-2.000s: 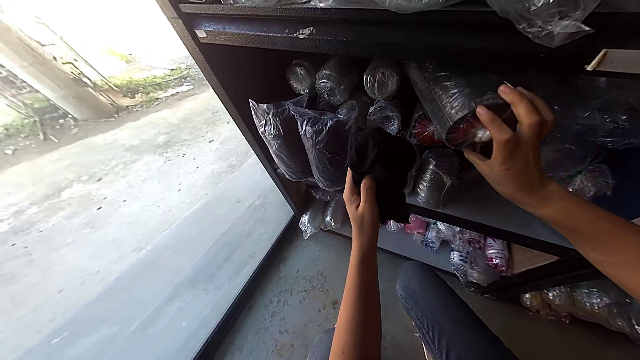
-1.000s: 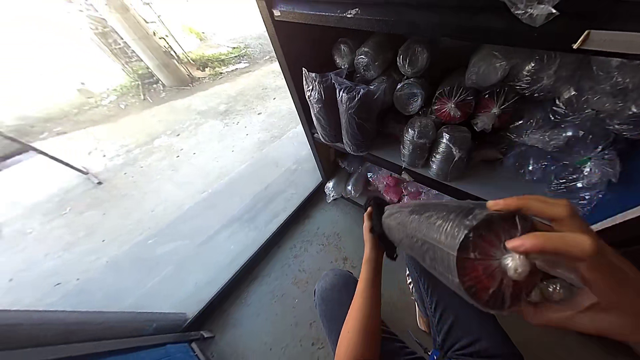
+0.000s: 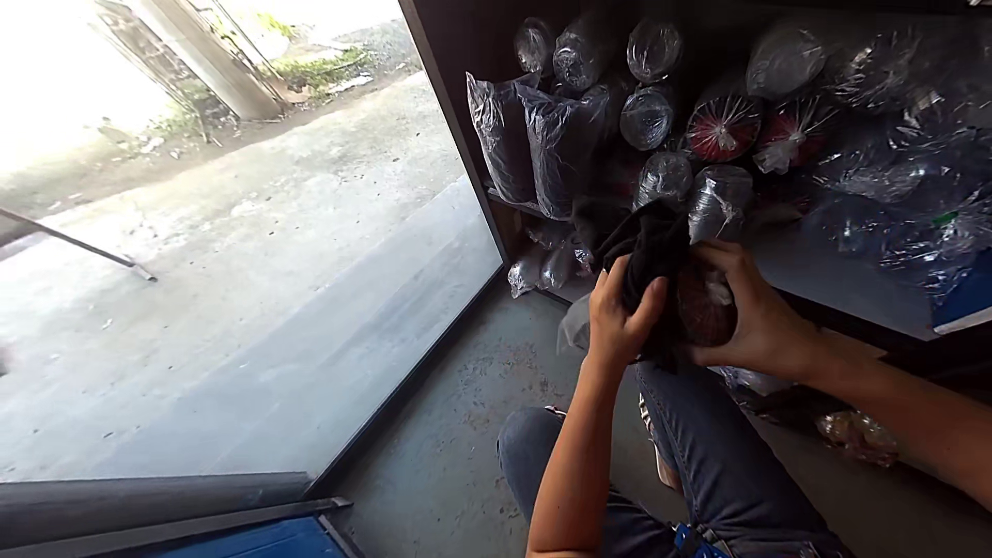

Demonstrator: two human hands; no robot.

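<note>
My left hand [image 3: 620,318] grips a bunched black cloth [image 3: 655,240], its fingers and thumb pressed into the folds. Close beside it, my right hand [image 3: 756,310] is closed around the end of a plastic-wrapped bundle [image 3: 707,306] with a dark reddish face and a knotted tip. Cloth and bundle touch; the bundle's far part is hidden behind the cloth and hands. Both are held above my knees, in front of the shelf. Behind them on the shelf stand two tall dark plastic-wrapped packages [image 3: 554,151] and several wrapped rolls [image 3: 647,118], two with red ends [image 3: 725,128].
Clear plastic bags [image 3: 891,163] fill the shelf's right side, near a blue item [image 3: 965,291]. Small wrapped packages [image 3: 527,271] lie on the lower level. A dark threshold edge [image 3: 411,380] divides the floor from the pavement outside. A blue panel [image 3: 248,542] is at the bottom left.
The right hand took the wrapped bundle from the shelf area to above the knees. Since one second ago, the bundle has moved closer in against the black cloth, and the hands are nearer each other.
</note>
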